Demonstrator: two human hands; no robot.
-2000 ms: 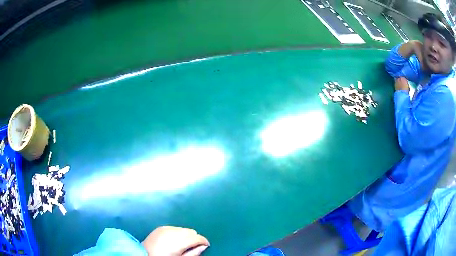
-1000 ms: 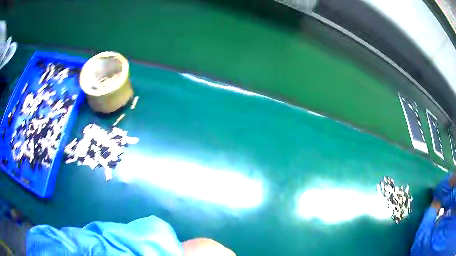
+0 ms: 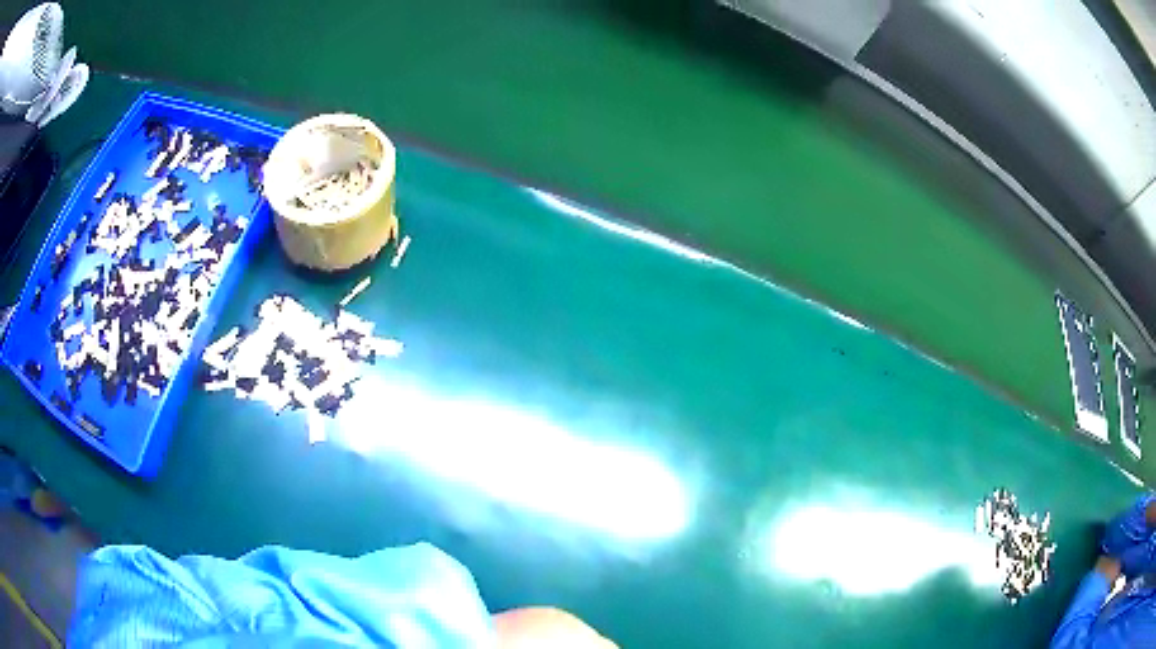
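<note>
A heap of small black-and-white pieces (image 3: 298, 359) lies on the green work surface beside a shallow blue tray (image 3: 181, 412), which holds many more such pieces. A round cream tub (image 3: 332, 231) stands at the tray's back right corner with thin pale strips inside. My left hand (image 3: 553, 630) shows only as a bit of skin past a blue sleeve at the bottom edge. Its fingers are cut off, so I cannot tell what it holds. It is in front of the heap and apart from it. My right hand is out of the picture.
Two thin pale strips lie beside the tub. A second heap of pieces (image 3: 1018, 548) lies at the far right, near another person's blue sleeve (image 3: 1093, 619). Dark panels with white borders (image 3: 1084, 368) lie on the green belt beyond. A white fan (image 3: 33, 57) stands at the upper left.
The view has swung left, so the tray and tub show fully and the other person is mostly out of view. My left hand's fingers have dropped out below the bottom edge.
</note>
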